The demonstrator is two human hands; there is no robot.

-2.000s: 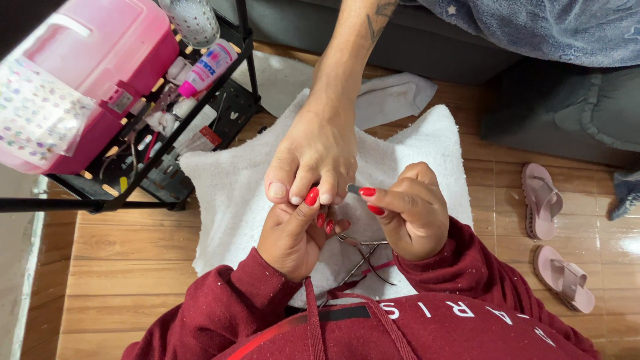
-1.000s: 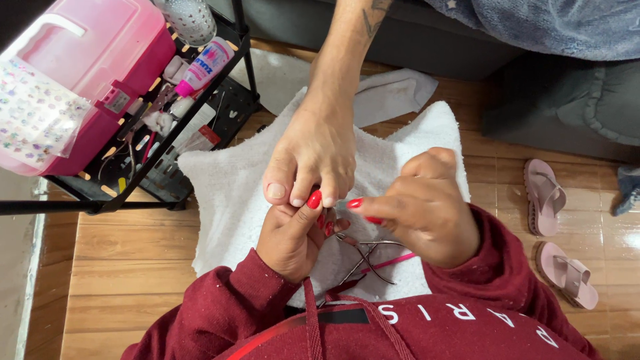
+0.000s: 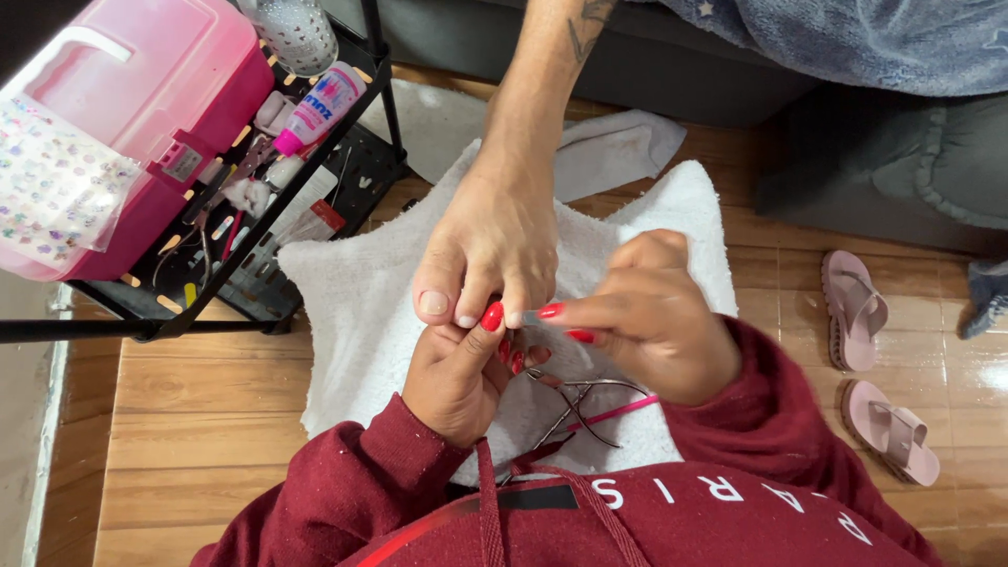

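Observation:
Another person's bare foot (image 3: 500,228) points down toward me over a white towel (image 3: 354,315). With its red-nailed thumb on top and fingers beneath, my left hand (image 3: 465,370) grips the middle toes. My right hand (image 3: 657,315), slightly blurred, pinches a small grey nail file (image 3: 531,317) whose end meets the tip of the middle toe. Below the toes, metal cuticle nippers (image 3: 579,402) and a pink stick (image 3: 614,413) lie on the towel, close to my left fingers. Much of the file is hidden by my right fingers.
At left a black cart (image 3: 260,236) holds a pink plastic case (image 3: 157,102), a pink-capped bottle (image 3: 321,106) and assorted small tools. Pink sandals (image 3: 854,311) stand on the wood-look floor at right. A grey sofa (image 3: 669,67) lies behind the foot, with a grey cloth (image 3: 622,150) near it.
My right hand has turned and shifted, and the file, raised near the smaller toes two seconds ago, now touches the middle toe. My left hand stays on the toes.

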